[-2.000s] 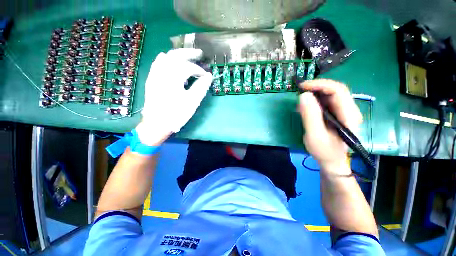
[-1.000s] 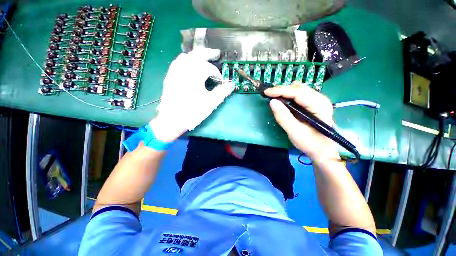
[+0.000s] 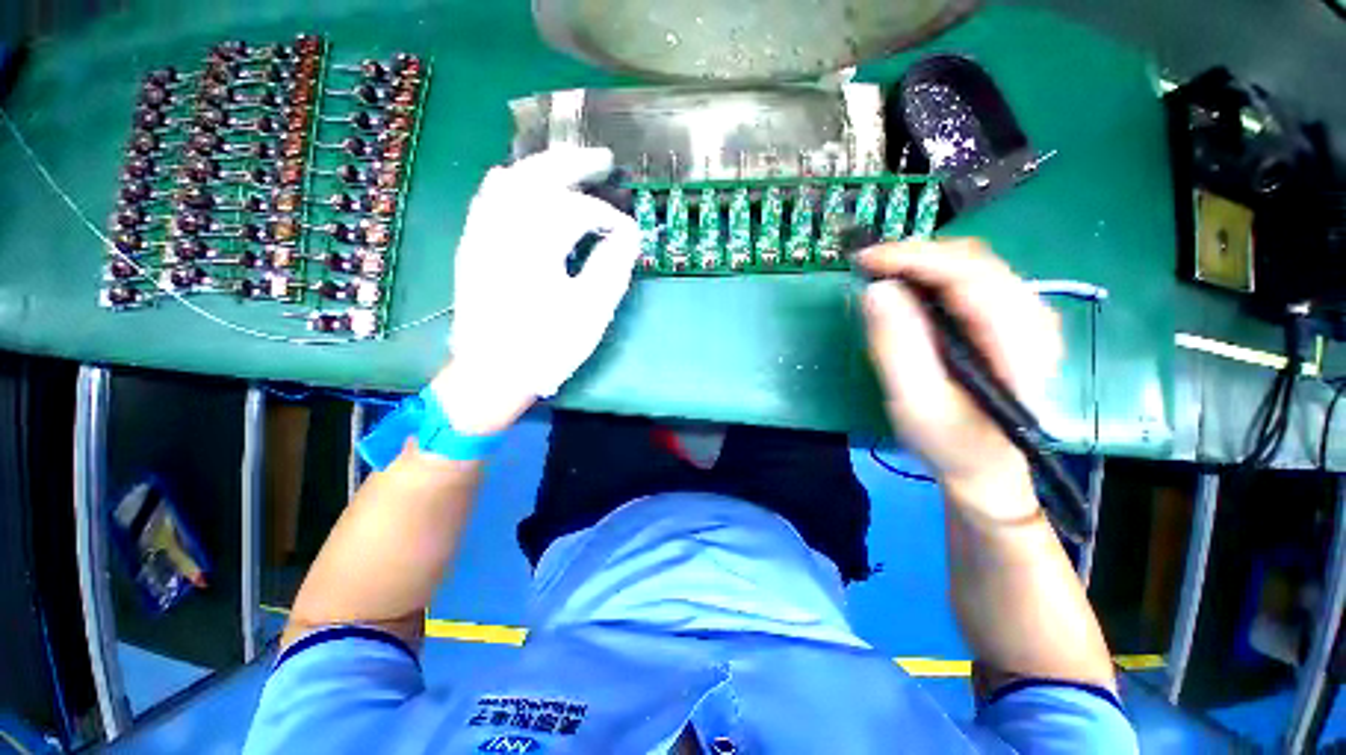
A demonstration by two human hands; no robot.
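A green panel of several small circuit boards (image 3: 768,229) lies in front of a grey metal support block (image 3: 716,130). My gloved left hand (image 3: 539,280) is at the panel's left end, thumb and forefinger pinched together. A thin solder wire (image 3: 222,328) trails from it to the left over the mat; its end at the fingertips is hard to see. My bare right hand (image 3: 967,354) holds a black soldering iron (image 3: 996,398) near the panel's right part. The iron's tip is blurred, and I cannot tell whether it touches the board.
Panels with dark and reddish components (image 3: 266,177) lie at left. A translucent hood (image 3: 753,33) is above the block. A black dross tray (image 3: 963,130) is upper right, a light-blue tool handle (image 3: 1066,288) lies beside my right hand, and a black iron stand (image 3: 1225,236) is far right.
Since a second ago, the iron and my right hand have moved from the panel's left part to its right part. My left hand stays at the left end. The view has shifted slightly.
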